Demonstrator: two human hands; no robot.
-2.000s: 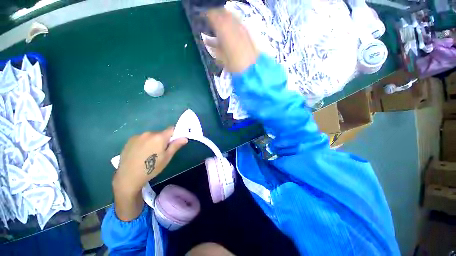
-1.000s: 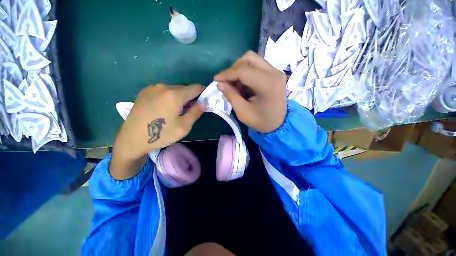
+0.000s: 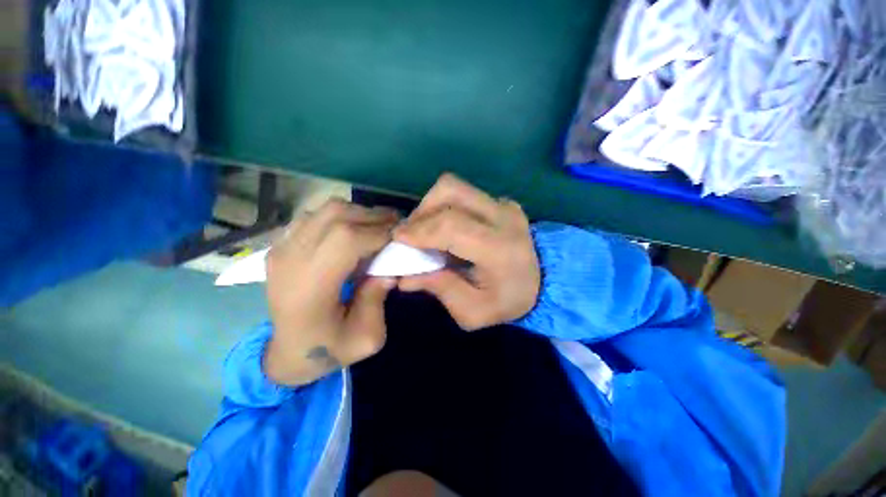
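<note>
A white cat ear of the headphones point(image 3: 406, 260) shows between my two hands, in front of my chest. My left hand point(image 3: 325, 291) grips it from the left with thumb and fingers. My right hand point(image 3: 476, 254) pinches it from the right. The other white ear point(image 3: 241, 269) sticks out to the left of my left hand. The headband and the pink ear cups are hidden behind my hands or cannot be made out.
A dark tray of white ear covers point(image 3: 121, 63) lies at the upper left. A blue-rimmed tray point(image 3: 661, 184) heaped with covers lies at the upper right, with a clear plastic bag point(image 3: 843, 199) beside it. Cardboard boxes point(image 3: 758, 296) stand below the green bench point(image 3: 398, 87).
Both hands have come closer together and turned the ear, which now points differently. The view has shifted down towards my lap, and the glue bottle and pink cups no longer show.
</note>
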